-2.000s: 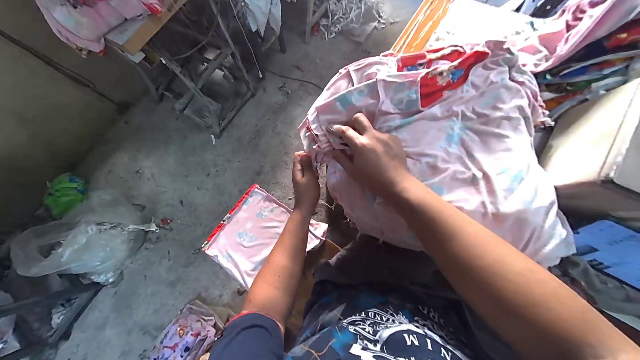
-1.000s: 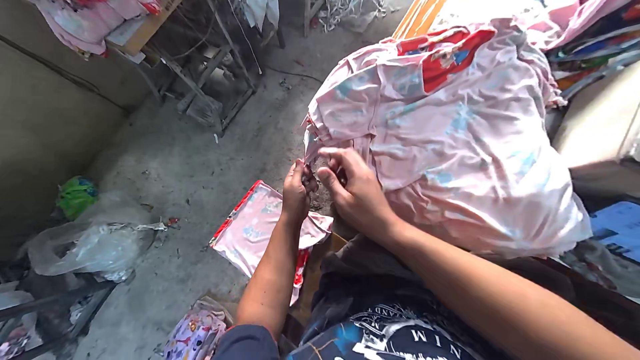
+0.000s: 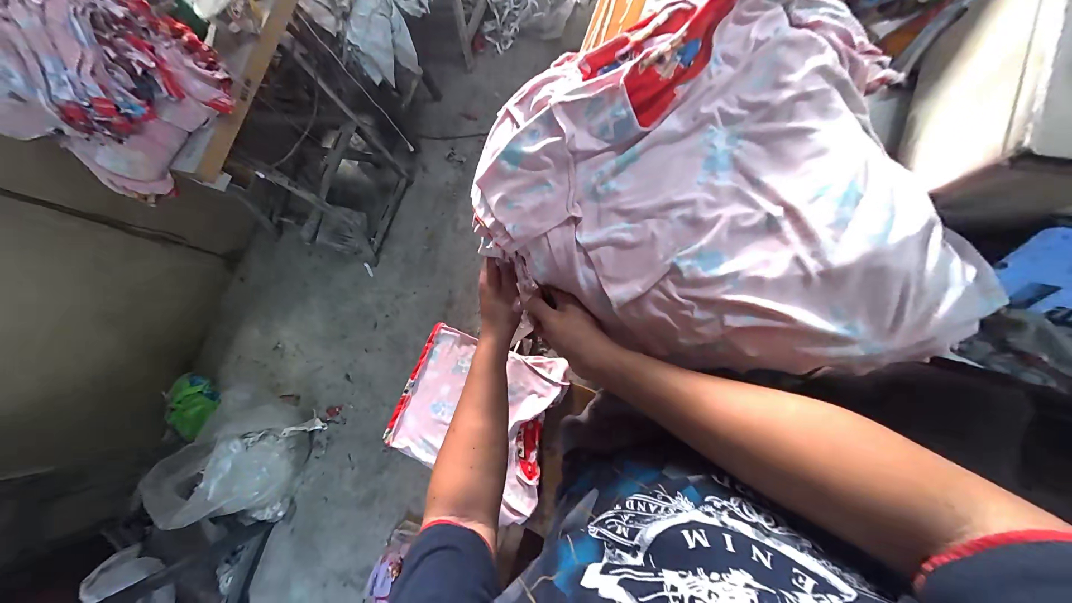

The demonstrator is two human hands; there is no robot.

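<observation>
A pile of pink garments with pale blue patterns and red printed trim (image 3: 754,209) lies over the lap and reaches forward. At its left lower edge, my left hand (image 3: 500,297) grips the gathered edge of the fabric. Close beside it on the right, my right hand (image 3: 568,328) pinches the same edge; its fingertips are partly hidden by cloth. Below my left forearm, a folded pink cloth piece with a red border (image 3: 435,394) hangs or lies low, partly covered by the arm.
A wooden-edged table (image 3: 247,92) carrying more pink garments (image 3: 126,92) stands at the upper left. Plastic bags (image 3: 251,469) and a green bag (image 3: 192,406) lie on the floor at left. A pale box-like object (image 3: 980,109) is at the right.
Both hands have moved down along the left edge of the garment pile. The fabric there hangs differently, and more of the pink piece below shows. The view has shifted closer.
</observation>
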